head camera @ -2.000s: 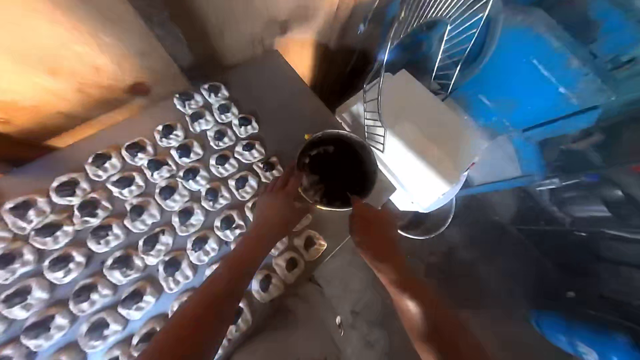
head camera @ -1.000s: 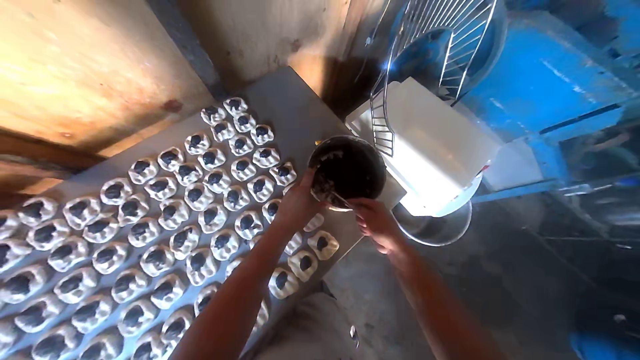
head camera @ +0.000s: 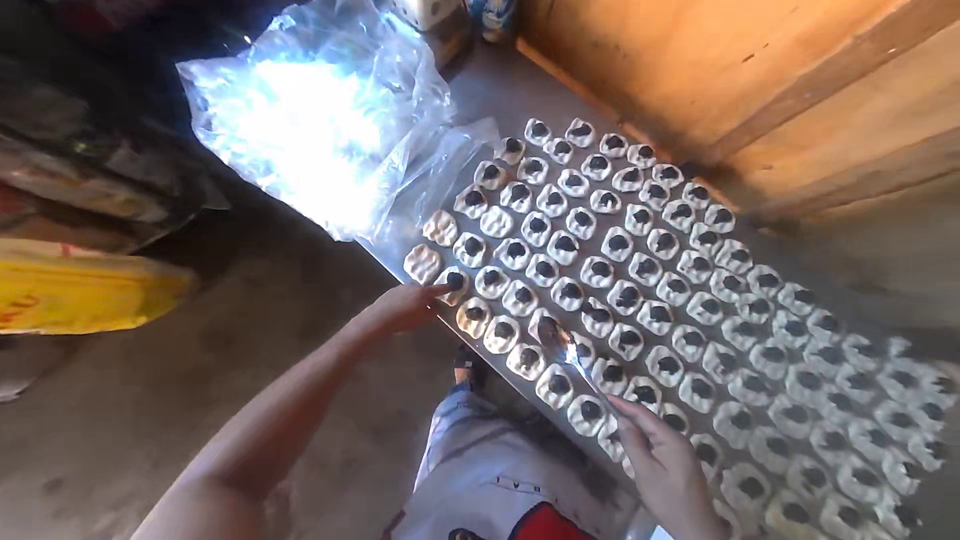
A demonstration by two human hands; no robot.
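Rows of small flattened dough pieces (head camera: pixel 598 271), most with a dab of dark filling in the middle, cover the metal table. My left hand (head camera: pixel 411 304) reaches to the table's near left edge, a fingertip touching the dark filling (head camera: pixel 454 281) on one piece. In my right hand (head camera: pixel 660 457) is the handle of a metal spoon (head camera: pixel 574 356), its bowl with dark filling over the pieces in the middle. Two pieces at the left end, a plain dough piece (head camera: pixel 423 264) and one beside it, show no filling.
A clear plastic sheet or bag (head camera: pixel 322 142), glaring with light, lies over the table's left end. Wooden boards (head camera: pixel 750 82) stand behind the table. A yellow bag (head camera: pixel 90 292) is at far left. The table's edge (head camera: pixel 495 367) runs diagonally before my body.
The view has swung to the table's other end. The dark bowl, at my hands before, is out of view. My hands have moved apart, the left now at a dough piece.
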